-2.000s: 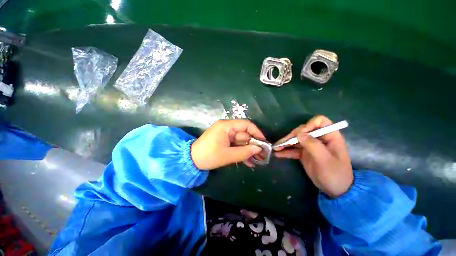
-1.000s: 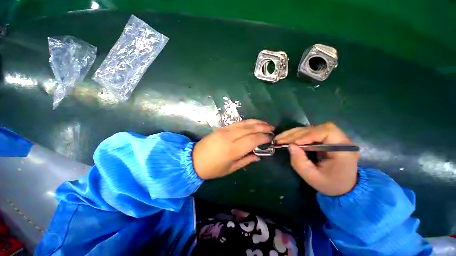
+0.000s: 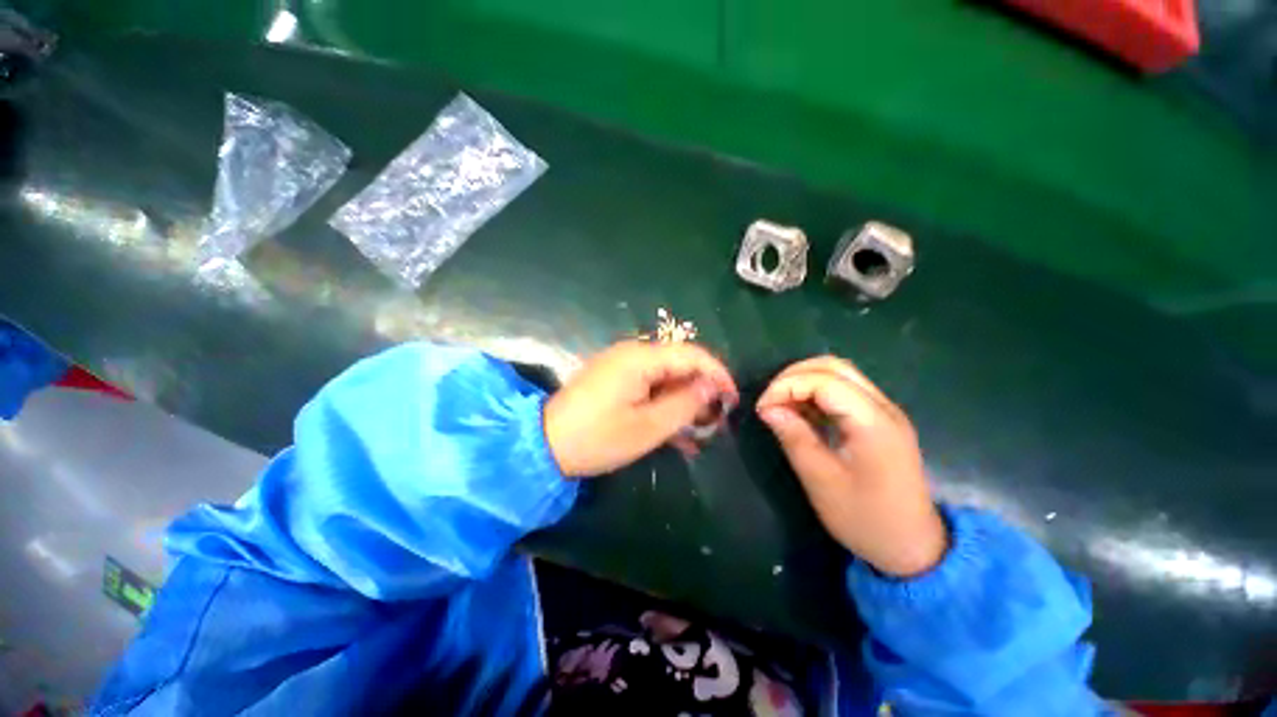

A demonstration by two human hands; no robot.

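Note:
My left hand (image 3: 623, 409) holds a small silver square metal frame (image 3: 710, 419) between its fingers, which cover most of it. My right hand (image 3: 857, 460) is just to the right, apart from the frame, with thumb and forefinger close together. No tool shows in it, and whether something tiny is pinched there cannot be told. A small pile of tiny shiny bits (image 3: 675, 328) lies on the dark green bench just beyond my left hand.
Two stacks of silver frames, one left (image 3: 797, 256) and one right (image 3: 899, 261), stand beyond my right hand. Two clear plastic bags, one tapered (image 3: 272, 175) and one rectangular (image 3: 445, 189), lie at left. A red tray (image 3: 1120, 28) shows at the top right edge.
The thin tool seen earlier in my right hand no longer shows. My right hand has drawn slightly away from the frame. The view has shifted, bringing the red tray in.

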